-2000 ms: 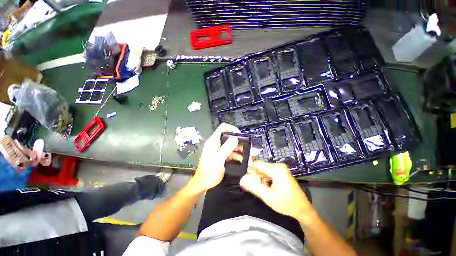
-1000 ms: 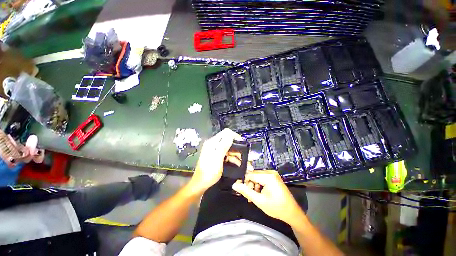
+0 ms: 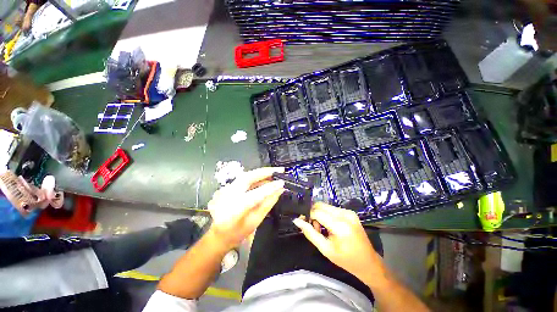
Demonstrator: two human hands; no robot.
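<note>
My left hand [image 3: 241, 206] holds a dark, phone-size housing [image 3: 293, 200] by its left side, above the bench's front edge. My right hand [image 3: 337, 230] is at the housing's lower right, with thumb and fingertips pinched together against or close to it. Whether a small part is between those fingertips cannot be told. A large shiny black blister tray [image 3: 366, 144] lies just beyond my hands, with dark housings in many of its pockets. A heap of small white parts [image 3: 228, 171] lies beside my left hand.
Stacked black trays [image 3: 342, 21] and a red frame [image 3: 259, 53] stand at the back. Another red frame [image 3: 111, 170], a white grid [image 3: 114, 117] and a clear bag [image 3: 55, 135] are left. A green-yellow object [image 3: 490, 211] is right. Another person's hand [image 3: 30, 192] is far left.
The housing has turned in my left hand, and its openings no longer show. My left fingers now lie flatter across its upper left. My right hand stays close to its lower right.
</note>
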